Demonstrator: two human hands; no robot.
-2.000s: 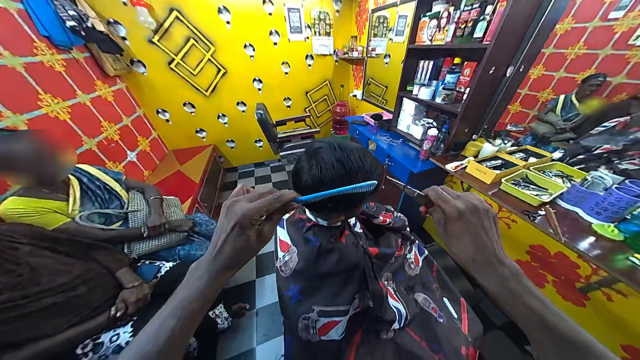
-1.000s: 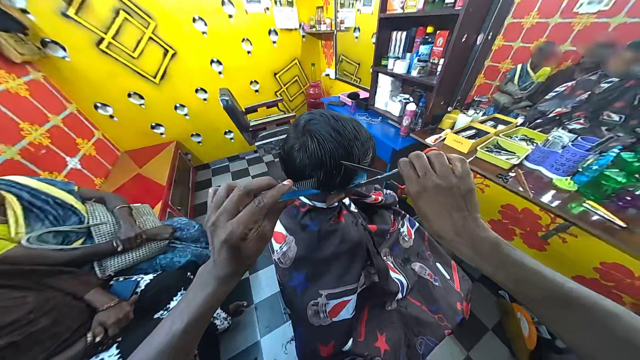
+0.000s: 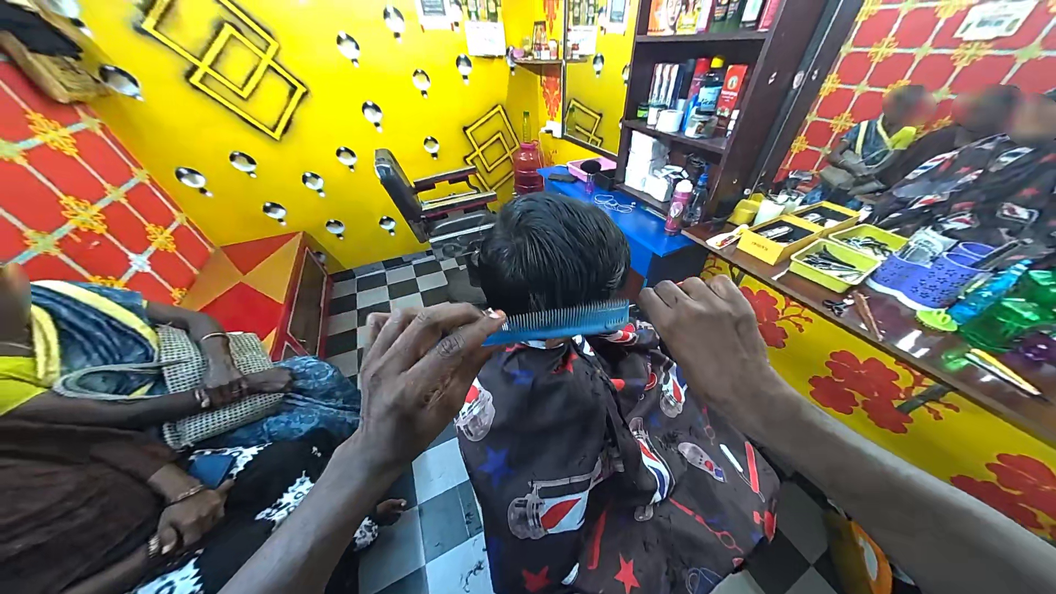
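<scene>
My left hand (image 3: 433,363) pinches one end of a blue plastic comb (image 3: 565,320), which lies level across the back of a seated person's neck, teeth up against the lower edge of the dark hair (image 3: 553,247). At the comb's other end is my right hand (image 3: 701,326), its fingers curled around the red-orange handles of scissors, mostly hidden; the blades cannot be made out behind the comb. A black barber's cape (image 3: 544,445) printed with razors, stars and scissors covers the seated person.
Two people (image 3: 206,371) sit close on the left. At right, a counter (image 3: 907,330) bears a yellow tray (image 3: 775,239), a green tray (image 3: 833,264) of tools and a purple basket (image 3: 928,276), below a mirror. A barber chair (image 3: 437,202) and a blue table (image 3: 652,239) stand ahead.
A second ago the scissor blades showed across the comb at the right of the head; now they are hidden. The comb is now in full view across the nape, more level than before.
</scene>
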